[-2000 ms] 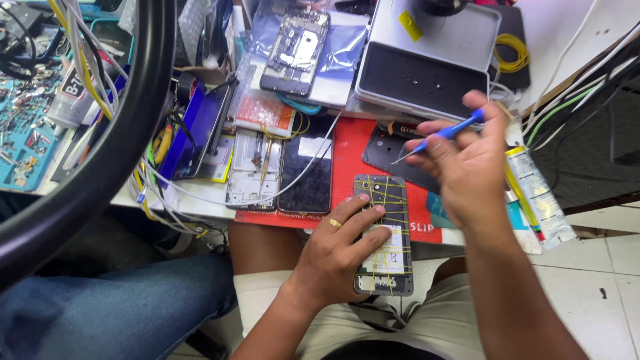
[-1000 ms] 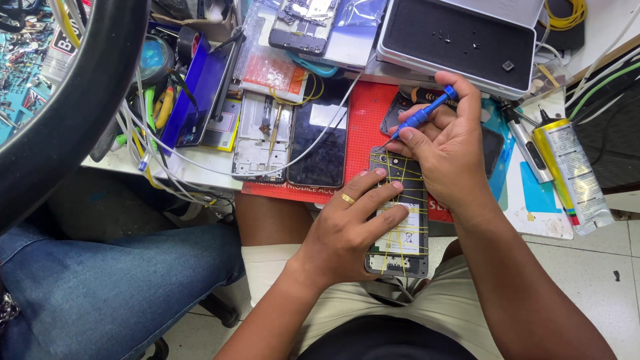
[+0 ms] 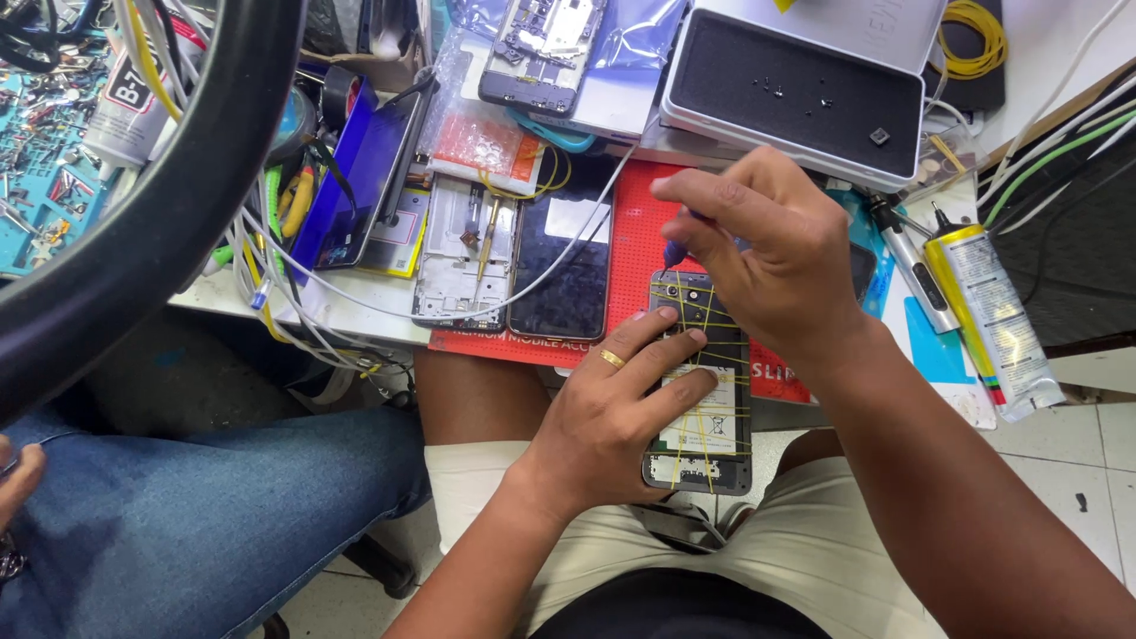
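My left hand (image 3: 621, 399), a gold ring on one finger, grips an opened smartphone (image 3: 732, 470) over my lap at the bench edge. Several yellow rubber bands criss-cross the phone over its battery (image 3: 723, 426) and camera area. In my right hand (image 3: 768, 240) is a small blue screwdriver (image 3: 675, 254), mostly hidden by the fingers; its tip is at the phone's top left corner. Beyond the phone lies a red mat (image 3: 643, 213). Left of it are a dark phone screen (image 3: 555, 297) and a silver phone frame (image 3: 444, 266) with a thin gold-coloured tool (image 3: 485, 253) on it.
An open tin (image 3: 790, 71) with small screws on black foam stands behind my right hand. A glue tube (image 3: 998, 319) lies at the right. A white cable (image 3: 355, 297) crosses the bench. A black ring-shaped frame (image 3: 204, 195) arches at the left, near a seated person's jeans (image 3: 213, 524).
My right hand has brought the screwdriver from beside the phone to its top left corner, and the hand has since turned over it. My left hand stays on the phone.
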